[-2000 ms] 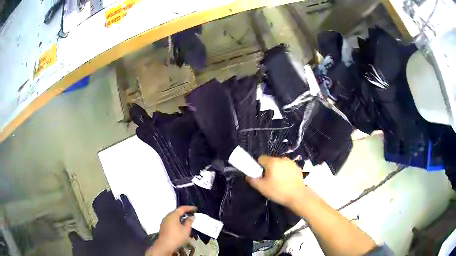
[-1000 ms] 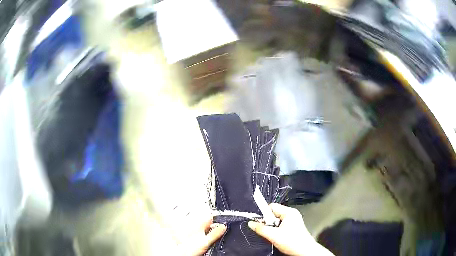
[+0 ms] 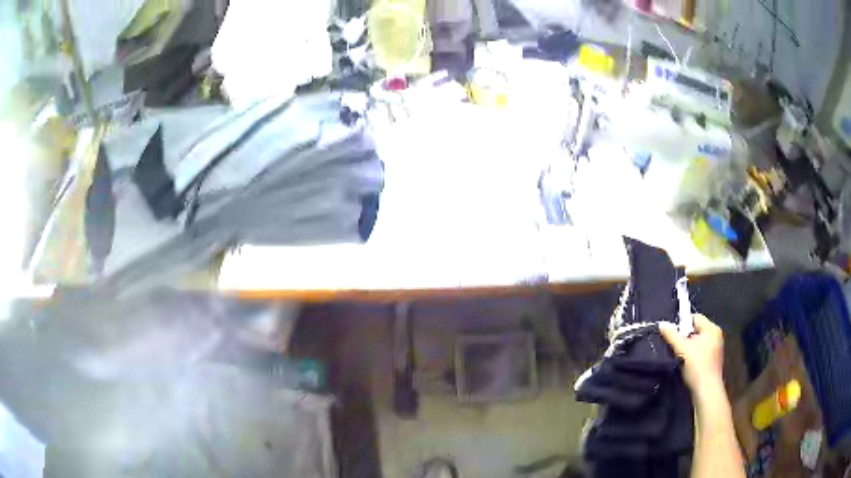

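My right hand (image 3: 698, 353) grips a tied bundle of dark pieces (image 3: 639, 392) at its pale tie, in front of the table's front edge at the right. The bundle's narrow upper end stands up before the table edge and its lower part hangs down. A small white tag (image 3: 684, 306) shows by my fingers. My left hand is not in view.
The white machine table (image 3: 448, 252) spans the middle. Grey panels (image 3: 289, 187) lie heaped on its left. The sewing machine (image 3: 686, 131) stands at the right. A blue crate (image 3: 821, 336) is at the far right. Blurred pale cloth (image 3: 187, 401) is at lower left.
The view has swung from the floor and stool area to the machine table. The bundle, held in both hands a second ago, is now in my right hand; my left hand has left the picture.
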